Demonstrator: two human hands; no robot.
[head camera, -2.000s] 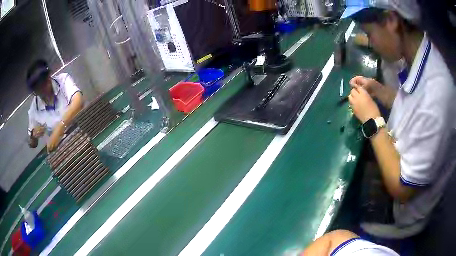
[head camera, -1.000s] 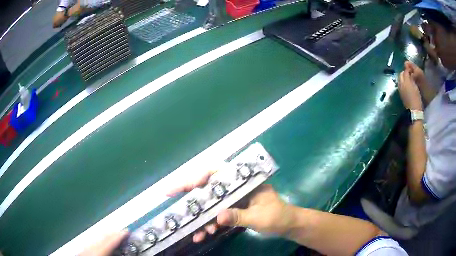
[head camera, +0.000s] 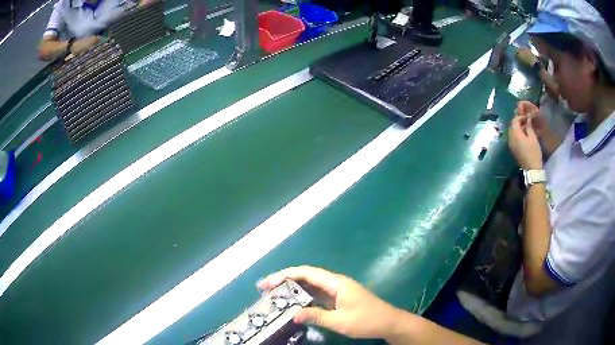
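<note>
A silver-grey multi-position bar (head camera: 270, 315) with a row of round seats shows at the bottom of the view. Its near-left end is cut off by the bottom edge. My right hand (head camera: 340, 304) grips its upper right end, with fingers over the far side and thumb on the near side. Three round seats with dark centres show, and a small hole is at the end. My left hand is not in view.
A black base plate (head camera: 391, 84) with a dark bar on it stands ahead. Stacked bars (head camera: 93, 91), a clear gridded tray (head camera: 172, 64), a red bin (head camera: 280, 32) and a blue bin (head camera: 317, 20) are farther left. A seated person (head camera: 573, 175) works at right.
The bar has moved lower, partly out of the picture. My left hand has gone out of view. My right hand now grips the bar's end from above. The view has shifted.
</note>
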